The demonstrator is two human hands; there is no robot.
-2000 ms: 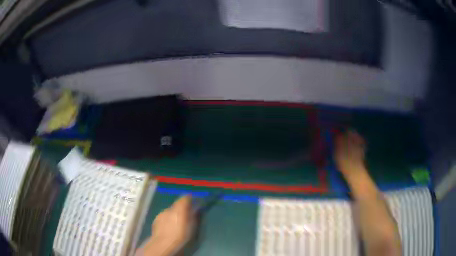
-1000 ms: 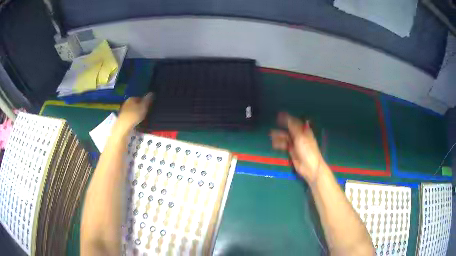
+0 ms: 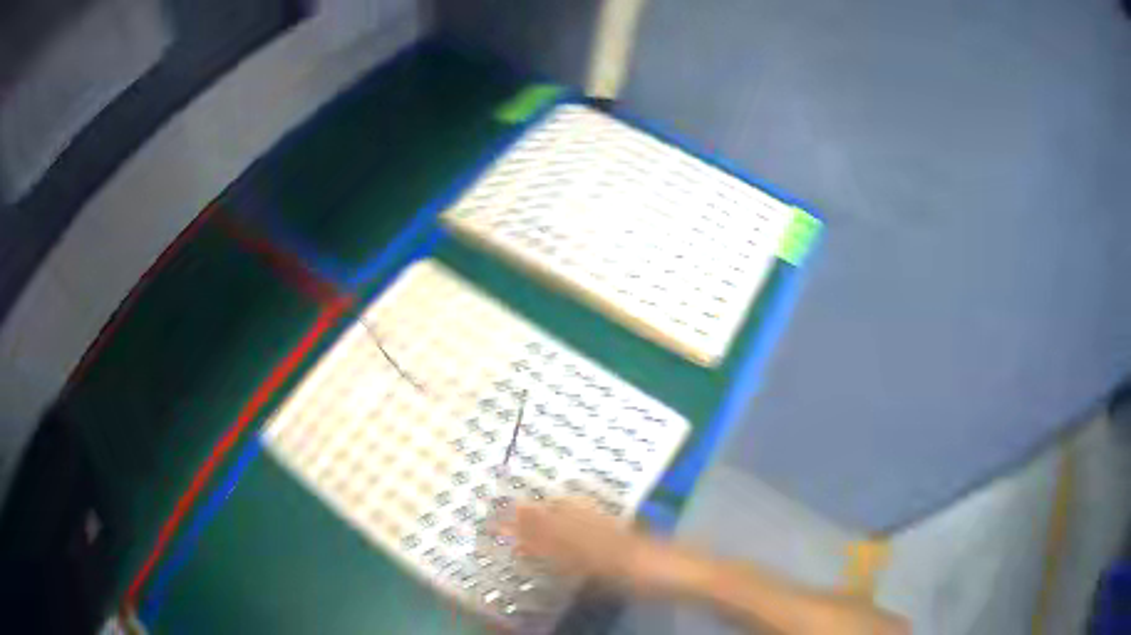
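Note:
A white tray board [image 3: 360, 422] lies nearest in front, tan slots on its left part and small dark parts on its right part. My right hand [image 3: 558, 533] reaches in from the lower right, over the board's lower dark parts. It is blurred; whether its fingers hold a part cannot be told. A thin dark line, perhaps a wire, rises above the fingers, and another thin line shows over the tan slots. My left hand is out of the picture.
A second white board [image 3: 620, 223] lies beyond, near the blue-taped bench edge. Green tags [image 3: 800, 236] mark that end. Red tape [image 3: 236, 434] crosses the green mat. A black object [image 3: 44, 533] is at the left edge. Grey floor shows lower right.
The view has swung right to the bench's right end. My left hand and the thick board stack have left the view. My right hand has moved from the mat to over the part-filled board.

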